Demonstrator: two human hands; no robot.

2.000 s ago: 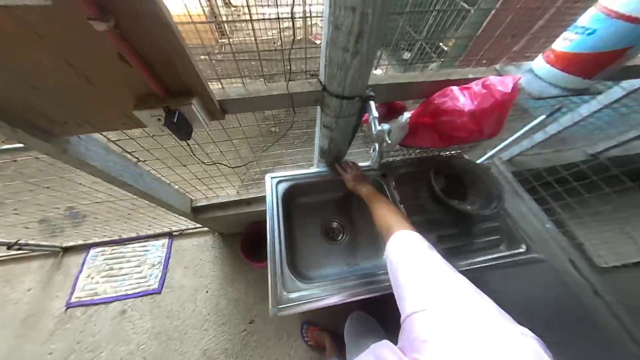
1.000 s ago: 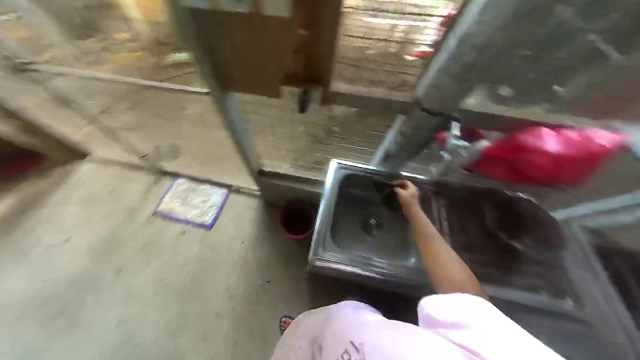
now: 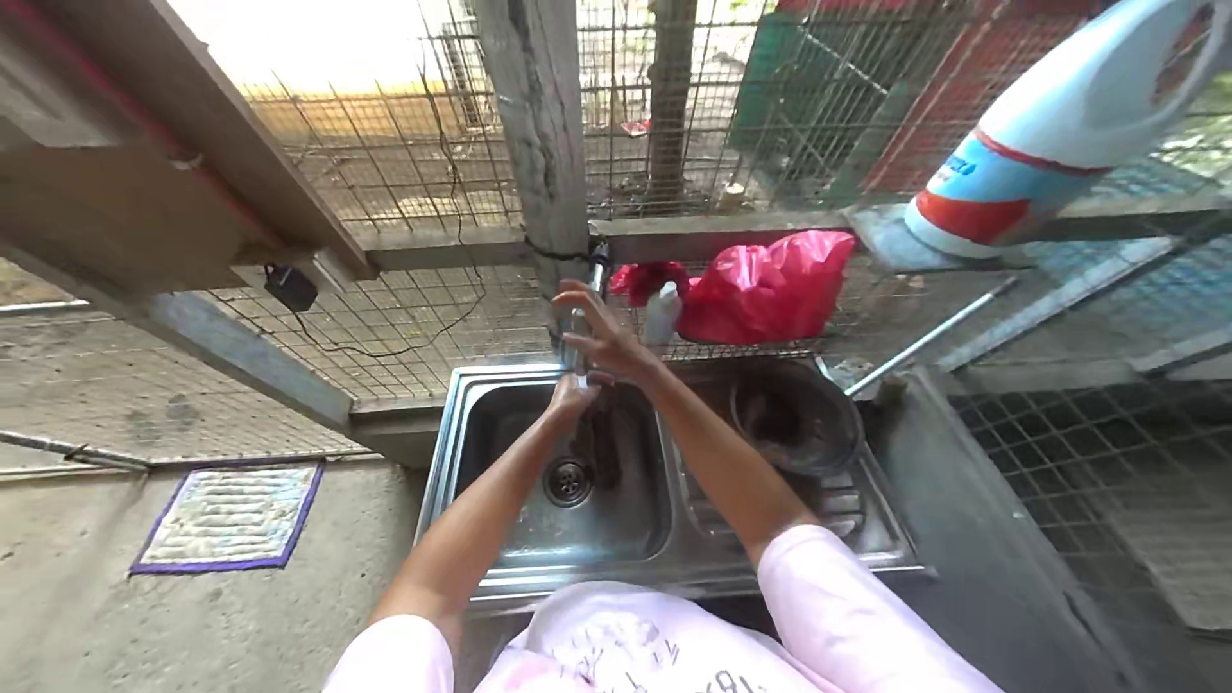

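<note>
My left hand (image 3: 575, 393) is under the faucet spout at the back of the stainless steel sink basin (image 3: 616, 529); whether it holds anything cannot be told. My right hand (image 3: 608, 337) is just above it at the metal faucet (image 3: 576, 337), fingers spread, and no object shows in it. The drain (image 3: 568, 481) lies in the basin below my left forearm. Right of the faucet stand a pale plastic bottle (image 3: 662, 316) and a pink plastic bag (image 3: 770, 289). A dark round basin (image 3: 799, 416) sits on the sink's ribbed drainboard (image 3: 837, 515).
A large white jug with a blue and red label (image 3: 1020, 164) stands on a ledge at the upper right. A wooden post (image 3: 539, 144) and wire mesh rise behind the sink. A plugged black adapter (image 3: 291, 287) hangs at left. A purple-edged mat (image 3: 231, 515) lies on the concrete floor.
My left hand has come into view at the faucet. My right hand has moved from the basin's back edge up to the faucet. The view has swung back toward the right.
</note>
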